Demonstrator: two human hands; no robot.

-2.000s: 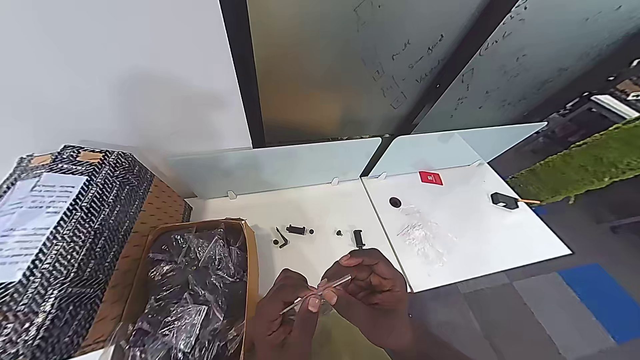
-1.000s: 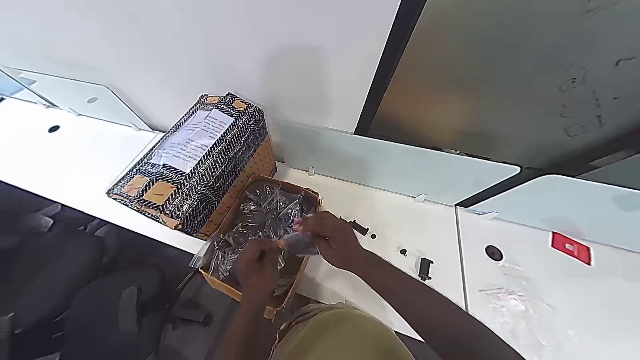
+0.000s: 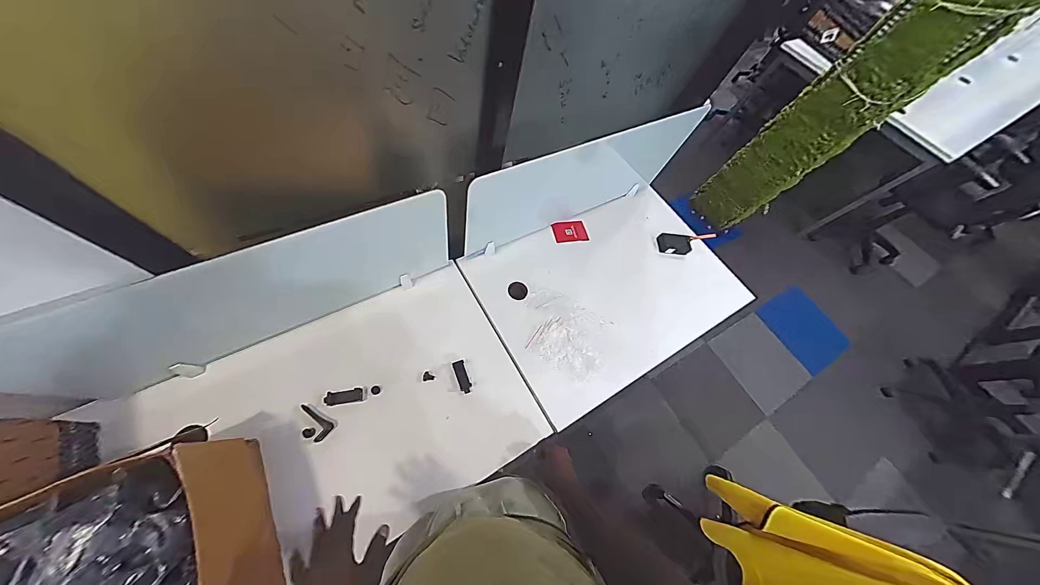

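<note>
My left hand (image 3: 341, 544) is at the lower edge of the white table, fingers spread and nothing in it, just right of an open cardboard box (image 3: 231, 504) of clear plastic bags with dark contents (image 3: 97, 528). The right forearm reaches down beside my body; my right hand (image 3: 557, 459) is dim at the table's front edge, its fingers unclear. On the table lie a black angled part (image 3: 322, 422), a small round part (image 3: 308, 433), a black cylindrical part (image 3: 344, 396), another small round piece (image 3: 375, 390), a tiny black piece (image 3: 428, 376) and a black oblong part (image 3: 461, 376).
Crumpled clear plastic (image 3: 569, 345), a red card (image 3: 569, 231) and a black object with an orange end (image 3: 673, 243) are on the right-hand table. Low frosted panels (image 3: 325, 276) line the back. A yellow object (image 3: 812, 540) stands at lower right.
My hands, earlier close together at a clear plastic item and then over the box, are now apart. The left is spread by the table edge. The view has swung right.
</note>
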